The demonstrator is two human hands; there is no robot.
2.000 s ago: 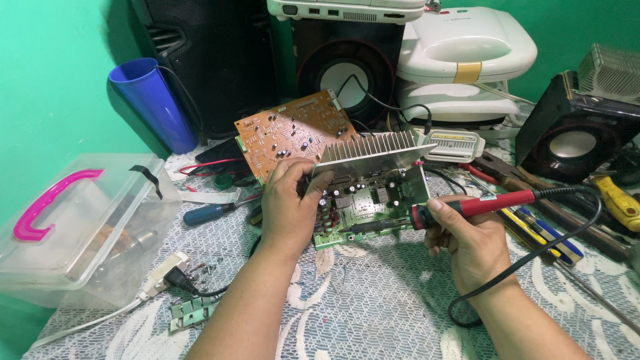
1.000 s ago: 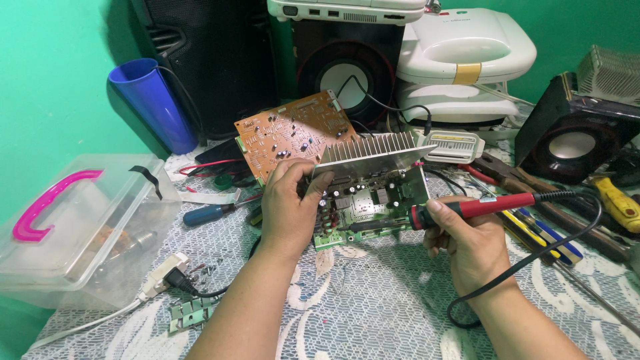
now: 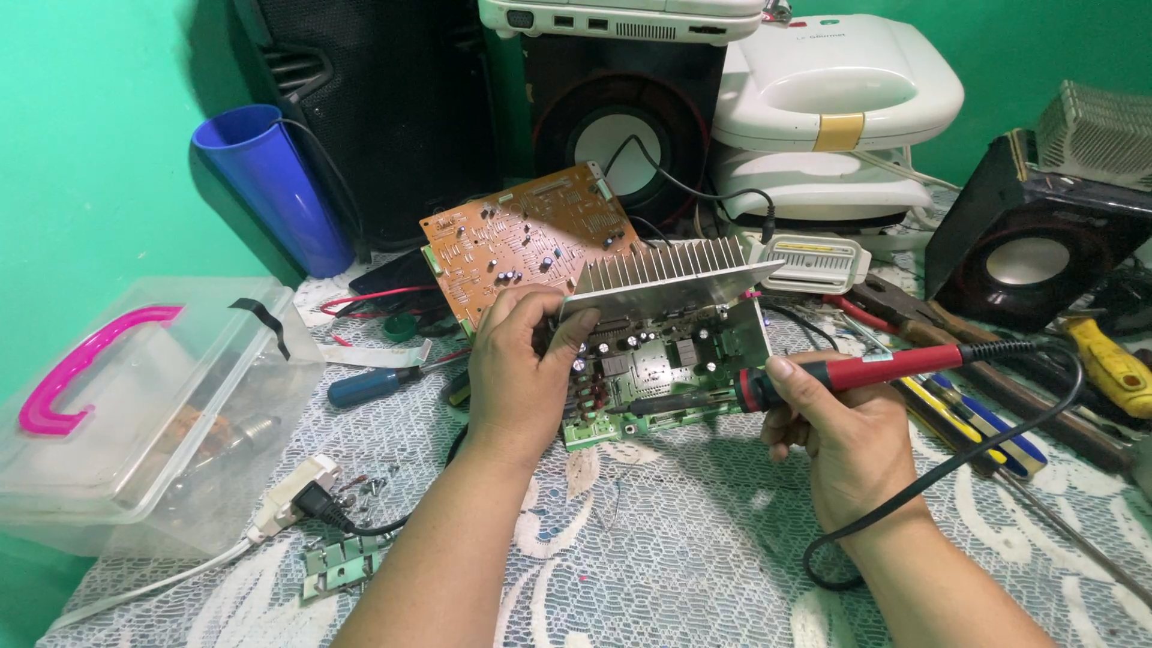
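Observation:
My left hand grips the left end of a finned aluminium heat sink, its thumb on the near face. Below the heat sink is the green circuit board it is joined to, tilted and bearing capacitors and other parts. My right hand holds a red and black soldering iron. The iron's dark tip points left, low over the board's near left part; whether it touches cannot be told. Behind my left hand leans an orange-brown circuit board.
A clear plastic box with a pink handle stands at left, near a blue screwdriver and a power plug. Pliers, a yellow-handled tool and a speaker are at right. The iron's cord loops beside my right wrist.

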